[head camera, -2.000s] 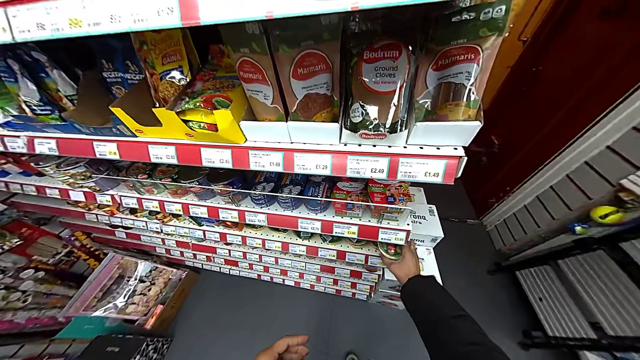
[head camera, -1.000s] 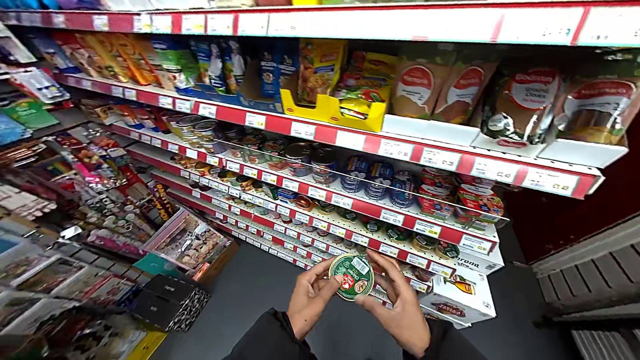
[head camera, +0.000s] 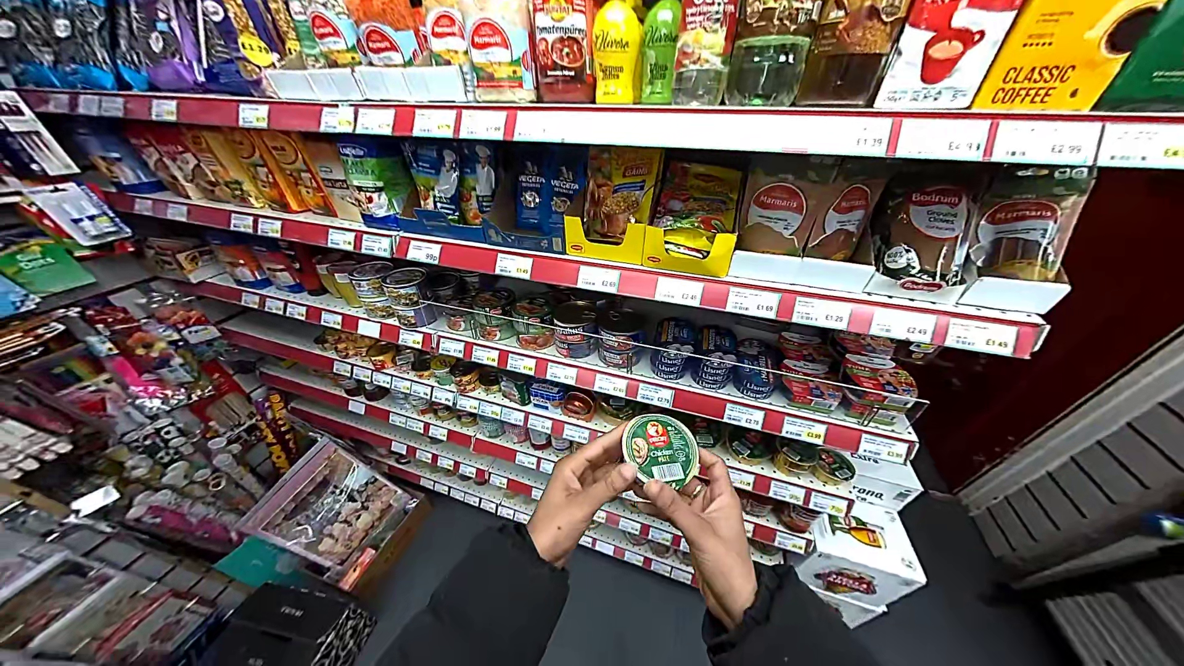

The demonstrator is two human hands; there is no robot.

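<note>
A round green tin of chicken pâté (head camera: pixel 660 451) is held up in front of the shelves, its printed lid turned towards me. My left hand (head camera: pixel 585 495) grips its left edge, with the thumb at the lower left of the lid. On the other side my right hand (head camera: pixel 705 525) holds the lower right edge, thumb near the bottom of the lid. Behind the tin run the lower shelves with more small tins (head camera: pixel 795 453). Blue cans (head camera: pixel 714 356) stand one shelf higher, beside red-topped tubs (head camera: pixel 877 384).
Spice packets (head camera: pixel 925 231) and yellow boxes of sachets (head camera: pixel 689 250) fill a shelf above. White cartons (head camera: pixel 865 555) stand at the shelf's right end, near a slatted panel (head camera: pixel 1082 462). A wooden-sided display box (head camera: pixel 398 541) is at lower left, beside a black box (head camera: pixel 296 624).
Two seconds ago my right hand was at a tin on a lower shelf and my left hand was empty. Now both hands hold the tin. The view has swung, showing more upper shelving.
</note>
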